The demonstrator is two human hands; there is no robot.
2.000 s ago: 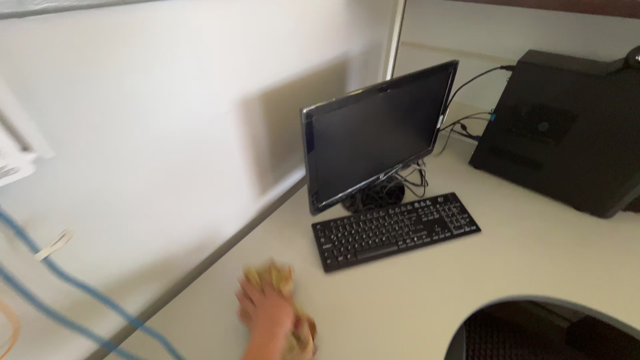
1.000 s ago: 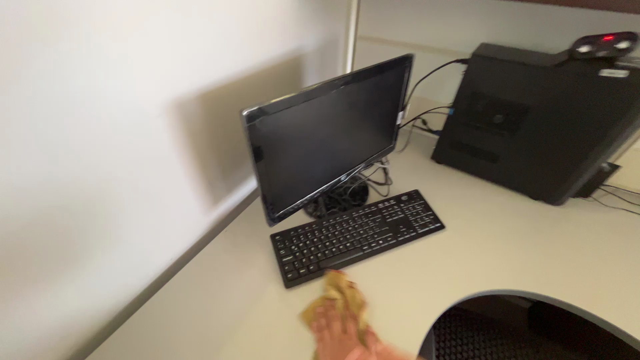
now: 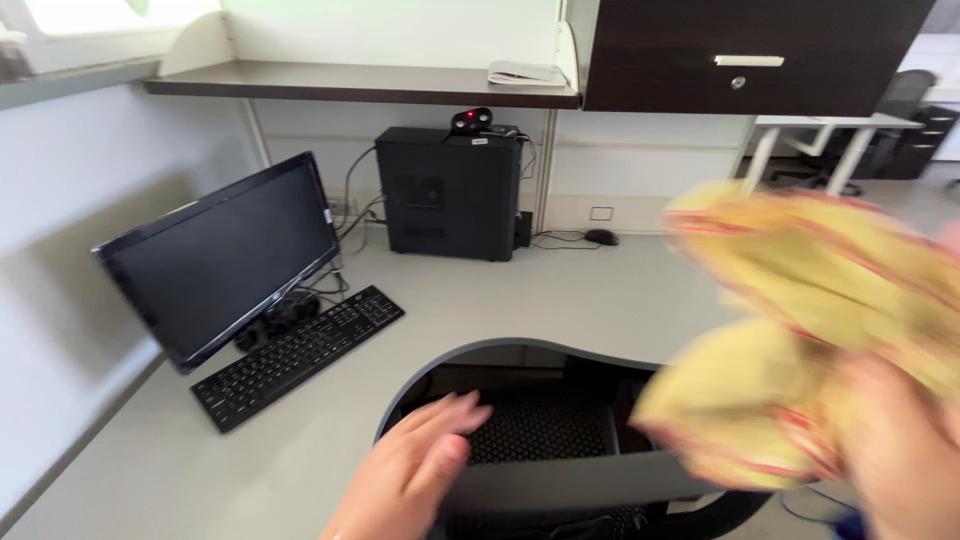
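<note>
A yellow cloth with red stripes [image 3: 795, 322], blurred by motion, is bunched up in my right hand [image 3: 900, 442] at the right of the view. Part of that hand is hidden behind the cloth. My left hand [image 3: 420, 457] holds nothing; its fingers are apart, near the curved desk edge and over the black mesh chair [image 3: 536, 427]. To the left on the desk [image 3: 480, 300] lies a black keyboard [image 3: 300, 356], in front of a dark-screened monitor [image 3: 225, 255].
A black computer tower [image 3: 454, 195] stands at the back with a small device with a red light [image 3: 471, 120] on top. A wired mouse [image 3: 601, 237] lies right of it. Above are a shelf [image 3: 360, 79] holding papers [image 3: 525, 73] and a dark cabinet [image 3: 750, 45].
The cloth was on the desk by the keyboard under one hand; now it is lifted at the right. My left hand has come into view. The view has swung right and up.
</note>
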